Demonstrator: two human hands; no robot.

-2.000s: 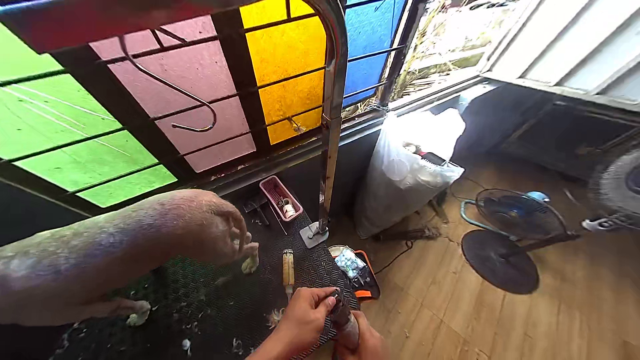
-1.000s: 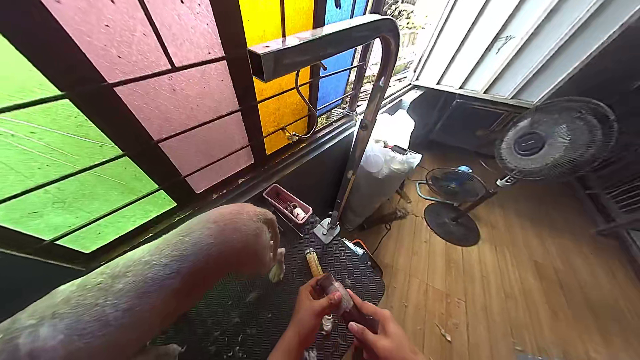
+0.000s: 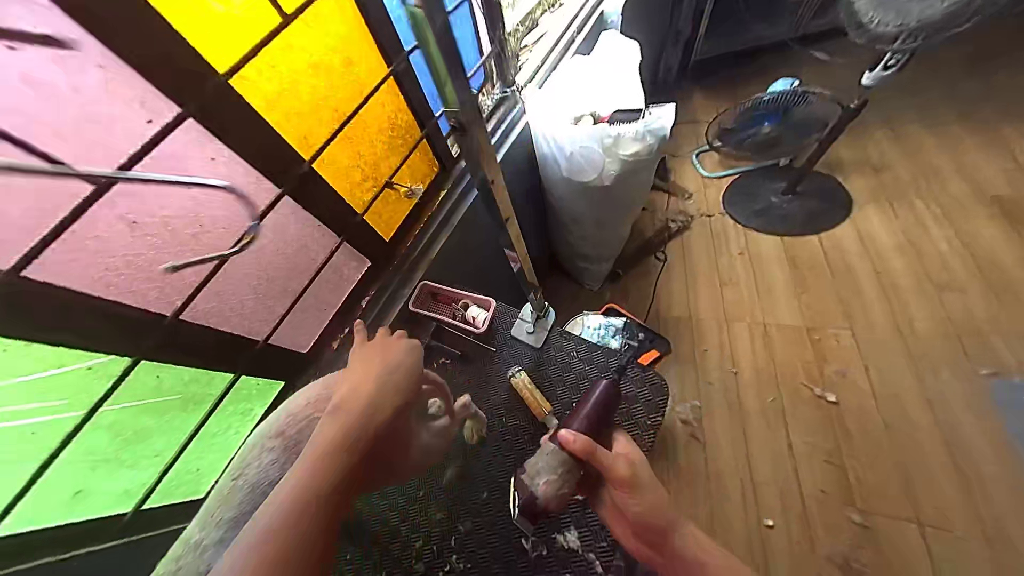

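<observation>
My right hand (image 3: 628,488) holds a dark maroon electric hair clipper (image 3: 596,412), its grey, hair-dusted part and blade end pointing down and left. My left hand (image 3: 382,364) is over the near end of a short-haired animal (image 3: 280,432), apparently a dog, at lower left; its fingertips are partly hidden, so its grip is unclear. A pale paw-like part (image 3: 472,419) shows right of that hand. A wooden-handled tool (image 3: 530,394) lies on the black textured table mat (image 3: 640,400), just beyond the clipper.
A pink basket (image 3: 452,306) with small items stands at the table's back edge, beside a metal post (image 3: 500,192). A metal hook (image 3: 240,200) hangs at left before the coloured window. Beyond are a full white sack (image 3: 592,192), an orange-black case (image 3: 652,346) and fans (image 3: 788,196).
Earlier both hands were together at the clipper. My left hand has let go and moved left to the animal; the clipper stays in my right hand. The view has shifted.
</observation>
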